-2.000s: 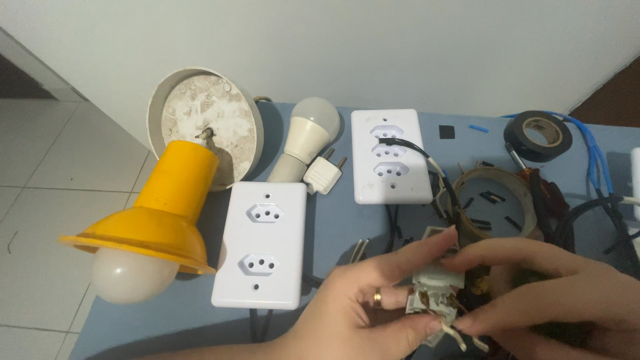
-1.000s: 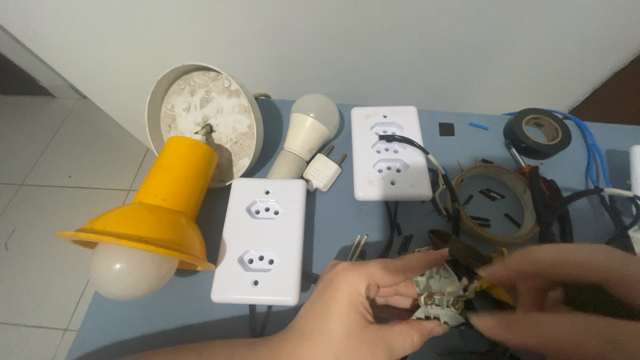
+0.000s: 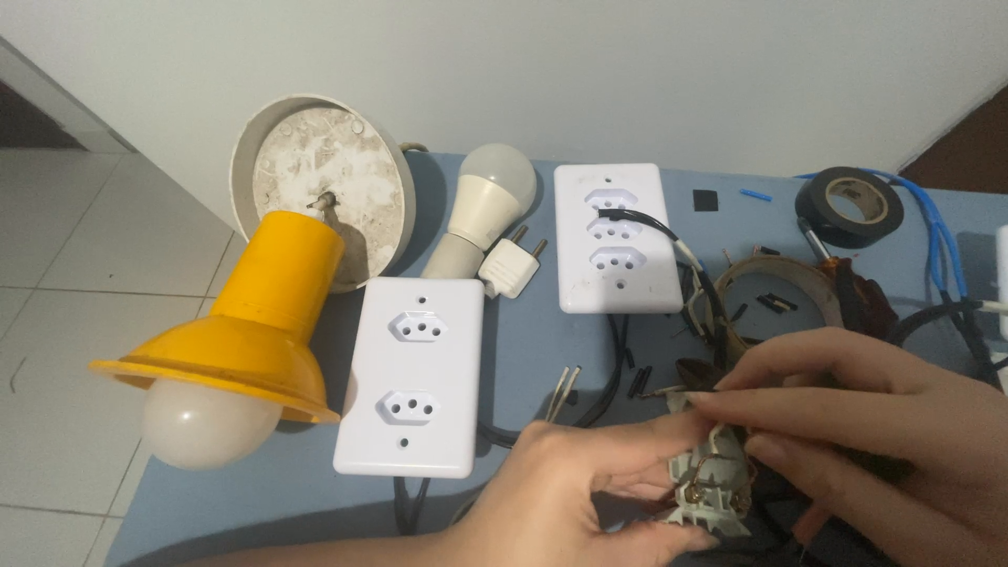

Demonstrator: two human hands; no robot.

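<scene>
My left hand grips a small white plastic electrical socket module at the lower right, with brass screw terminals and stripped wire ends on the side facing me. Over its upper end is my right hand, thumb and forefinger pinched on a light-coloured wire at the module. The other fingers of my right hand hide part of the cables behind. A white plate with two sockets lies left of my hands. Farther back lies a plate with three sockets, a black and white cable end resting across it.
A yellow lamp shade with a bulb leans by a round white base. An LED bulb and white plug lie centrally. Black tape, a tape ring, a screwdriver and blue wires are at right.
My right hand has come back onto the module from the blurred position of a second ago. The module, still in my left hand, is turned differently.
</scene>
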